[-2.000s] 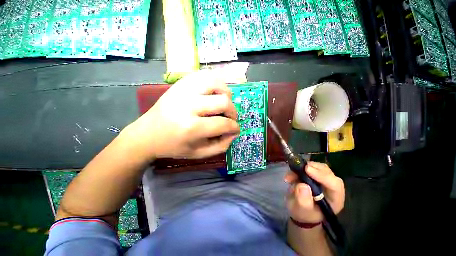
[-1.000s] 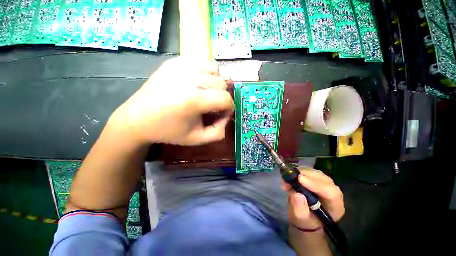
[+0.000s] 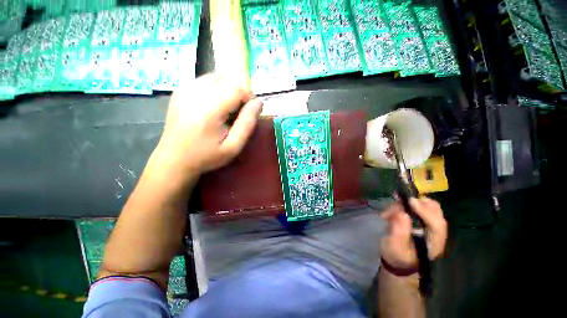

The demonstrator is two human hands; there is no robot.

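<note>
A green circuit board (image 3: 304, 164) lies upright in view on the dark red-brown work pad (image 3: 242, 186). My right hand (image 3: 413, 236) holds the black soldering iron (image 3: 407, 186) like a pen. The iron's tip is inside the mouth of the white solder waste cup (image 3: 415, 138), near dark bits. My left hand (image 3: 211, 124) is left of the board, above the pad's upper left part, its fingers curled together and apart from the board. I cannot tell whether thin solder wire is between its fingertips.
The yellow sponge (image 3: 432, 176) lies beside the cup. Rows of green boards (image 3: 339, 37) and a yellow strip (image 3: 229, 37) are at the back. A white paper slip (image 3: 285, 104) is above the pad. A black box (image 3: 513, 146) and board racks (image 3: 541, 56) stand far right.
The iron has moved from the board to the right, into the cup's mouth. My left hand has moved left, away from the board. The whole view has shifted a little.
</note>
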